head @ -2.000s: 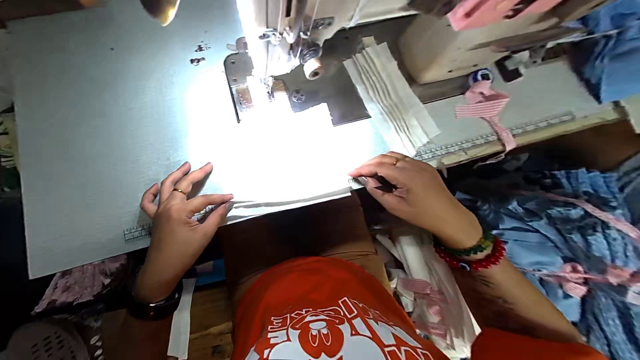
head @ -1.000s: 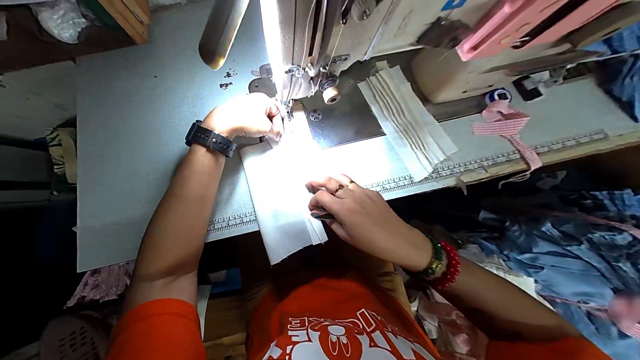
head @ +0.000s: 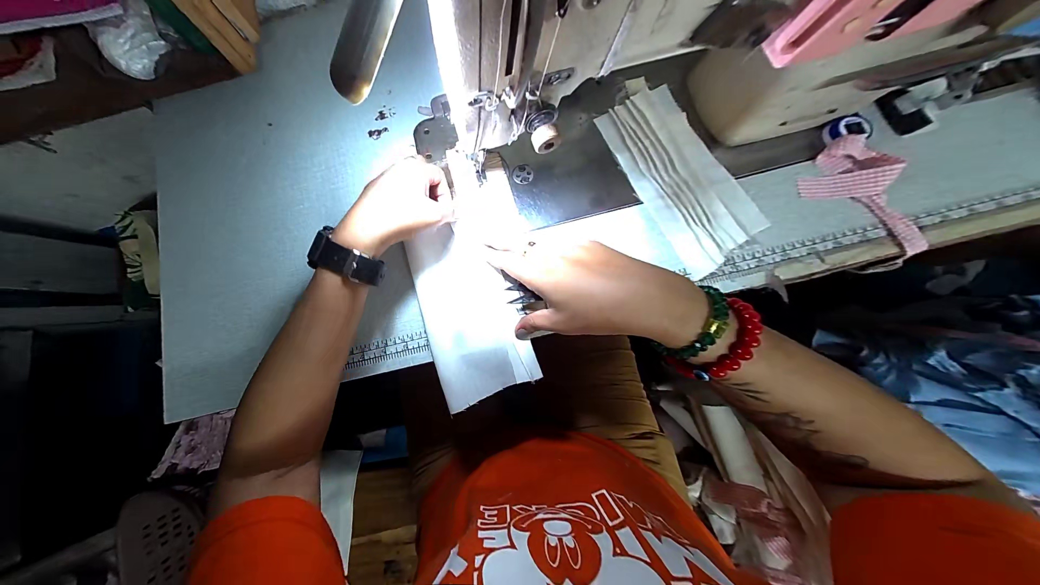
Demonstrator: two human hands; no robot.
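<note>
A white fabric strip (head: 471,325) runs from the sewing machine's needle area (head: 481,166) down over the table's front edge. My left hand (head: 402,203), with a black watch at the wrist, has its fingers curled on the strip's left edge close to the presser foot. My right hand (head: 585,284) lies on the strip's right side, fingers bent around small dark pointed metal, perhaps thread snips. Glare hides the fabric right under the needle. A stack of pleated white fabric pieces (head: 682,179) rests on the machine bed to the right.
Pink gingham ribbon (head: 865,183) lies on the right of the table near a blue-and-white spool (head: 847,128). A measuring tape (head: 390,348) runs along the front edge. Blue fabric (head: 959,382) is heaped at the lower right. A wooden box (head: 223,32) stands at the upper left.
Two seconds ago both hands held the fabric spread crosswise at the table's edge. The fabric now runs lengthwise to the needle, with my left hand moved up beside the presser foot.
</note>
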